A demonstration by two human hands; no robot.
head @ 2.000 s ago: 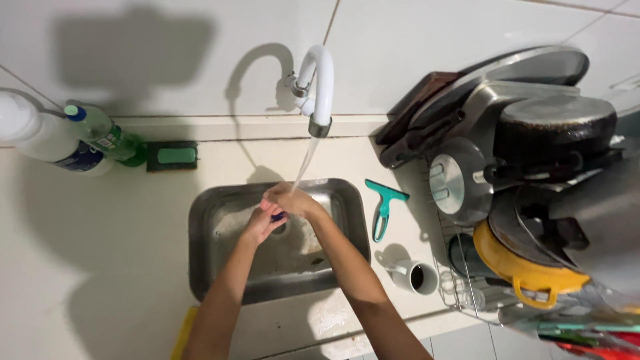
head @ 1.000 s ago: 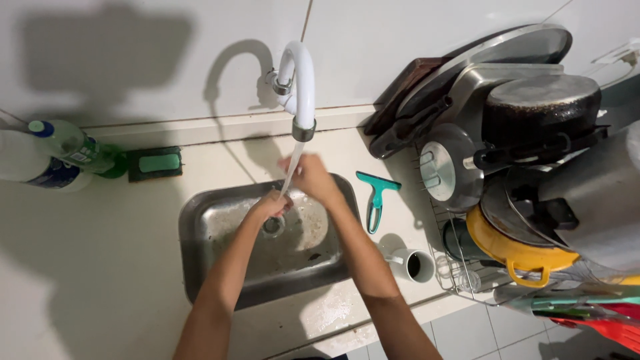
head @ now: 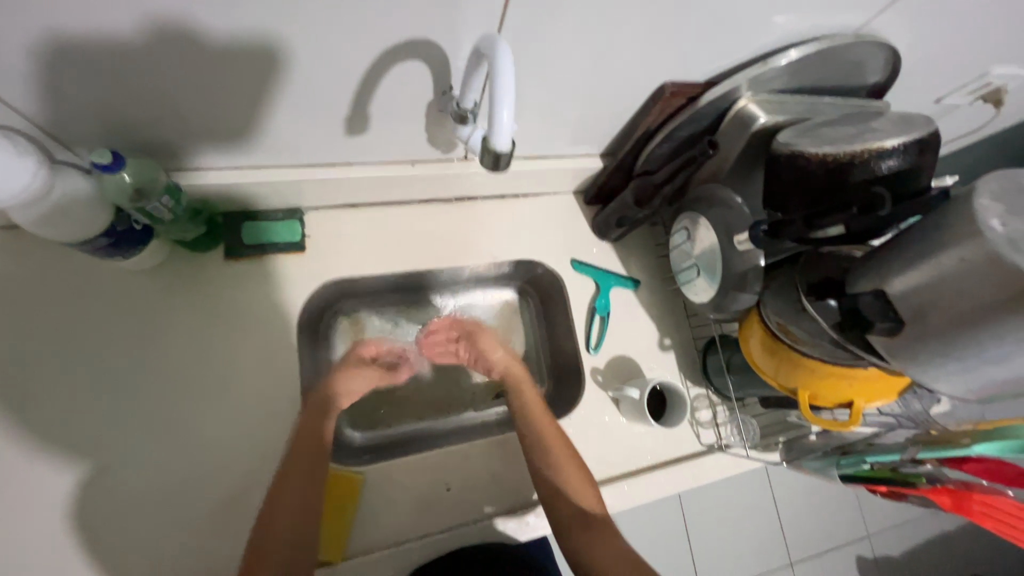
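Observation:
Both hands are over the metal sink basin (head: 564,344), blurred by motion. My left hand (head: 374,372) is at the left half of the basin, fingers pointing right and loosely curved, with nothing seen in it. My right hand (head: 464,346) is just beside it, a little higher, its fingers toward the left; no object shows in it. Whether the fingertips touch is unclear. Water drops splash around the fingers. The white curved faucet (head: 500,96) stands behind the basin, and no stream shows from its spout.
A teal squeegee (head: 602,300) and a white mug of dark liquid (head: 654,402) lie right of the basin, beside a wire rack of pots and a yellow pot (head: 816,376). A sponge (head: 272,232), green bottle (head: 152,196) and white jug (head: 60,200) stand left; a yellow cloth (head: 340,516) lies in front.
The water stream from the faucet has stopped. My hands have moved from under the spout down over the basin and come apart from their earlier clasp.

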